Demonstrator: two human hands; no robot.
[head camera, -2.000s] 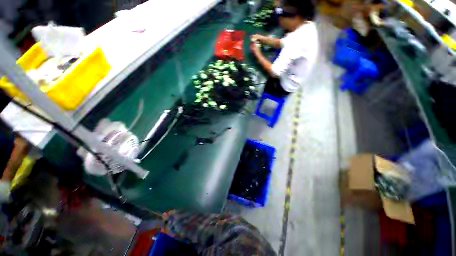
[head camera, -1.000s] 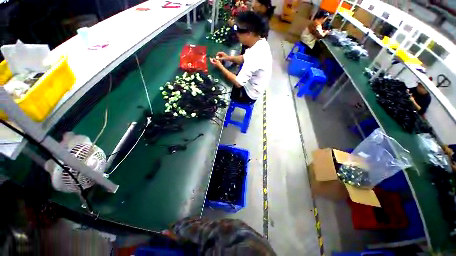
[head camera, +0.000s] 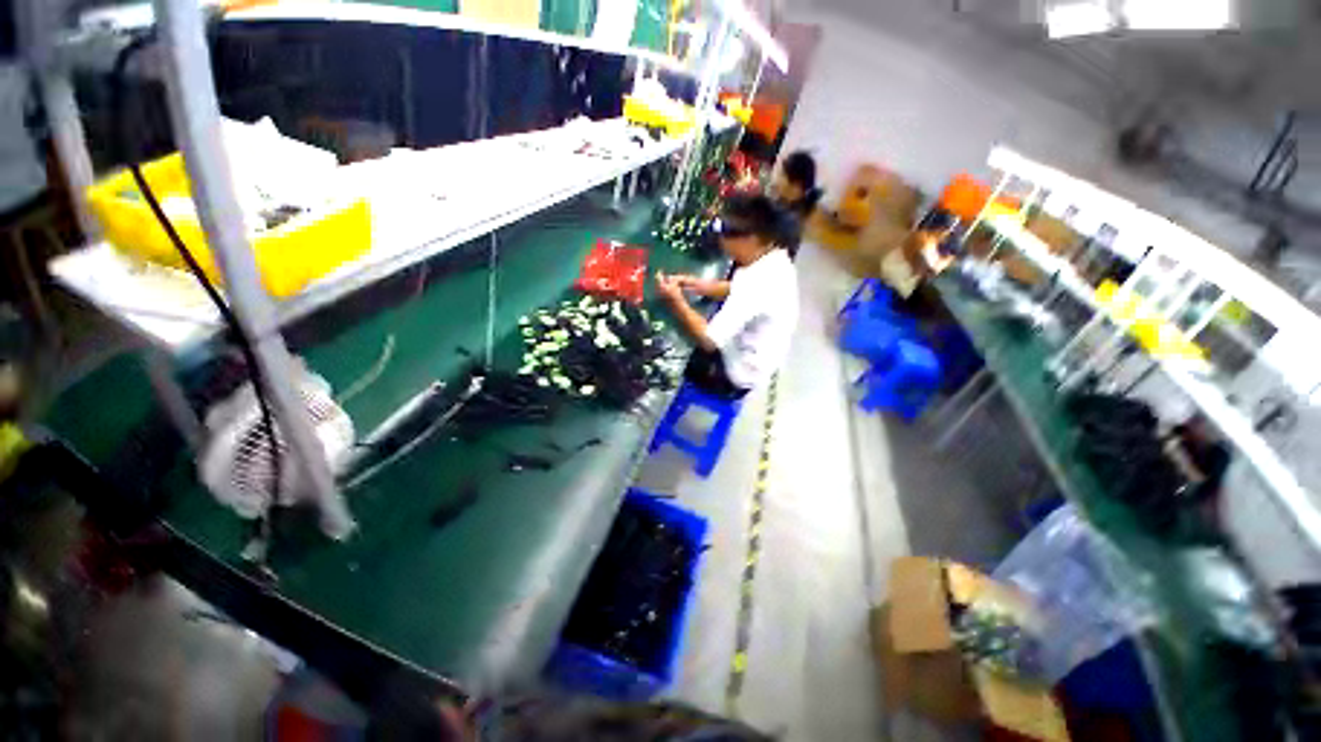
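Neither of my hands can be made out; only a blurred patterned sleeve (head camera: 609, 716) shows at the bottom edge. In front of me is the green-matted bench (head camera: 536, 536). A heap of black cable leads with pale green ends (head camera: 594, 348) lies on it, beside a red plastic bag (head camera: 614, 271). A few loose black leads (head camera: 533, 463) lie nearer to me. A blue turnover bin (head camera: 632, 594) filled with black parts stands on the floor along the bench's right side.
A white fan (head camera: 275, 442) and a yellow tray (head camera: 312, 247) are on the left. A seated person (head camera: 756, 312) works by the heap. Blue stools (head camera: 898, 377) stand across the aisle. An open carton (head camera: 927, 645) and a clear bag (head camera: 1072, 587) are at the lower right.
The view has tilted up, so the far shelves and wall now show. The bench, heap and bin sit lower in the picture. The sleeve has sunk towards the bottom edge.
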